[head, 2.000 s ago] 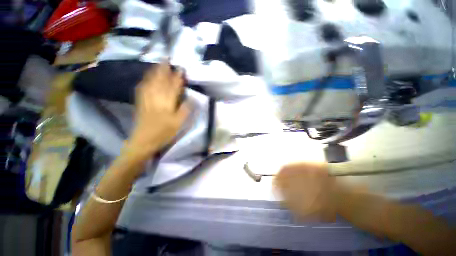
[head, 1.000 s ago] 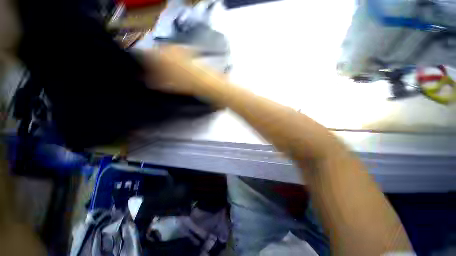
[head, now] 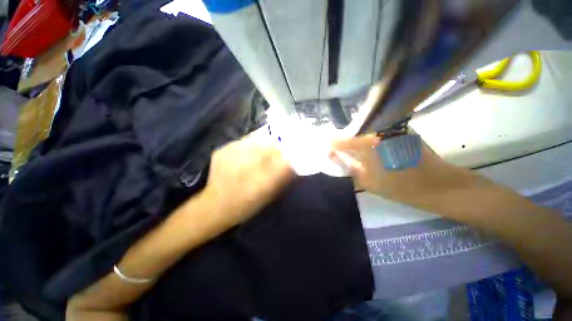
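Note:
A wide black cloth panel (head: 307, 244) lies over the table and hangs over its front edge, with a large heap of it at the left. My left hand (head: 251, 166) rests on the cloth left of the needle area, its fingertips lost in the lamp's glare. My right hand (head: 376, 163) is just right of the needle, fingertips pinched at the cloth's edge by the glare. The white sewing machine head (head: 307, 50) stands over both hands. The presser foot and needle are washed out by bright light.
Yellow-handled scissors (head: 514, 75) lie on the machine bed at the right. A blue-grey knob-like attachment (head: 399, 152) stands by my right hand. The ruler-marked table edge (head: 426, 244) runs along the front. A red object (head: 37, 28) and cardboard (head: 41, 122) are at the far left.
The black cloth has moved from the left to under the machine head. The grey and white pieces seen earlier are out of view. Both hands are now beside the needle; the view is closer.

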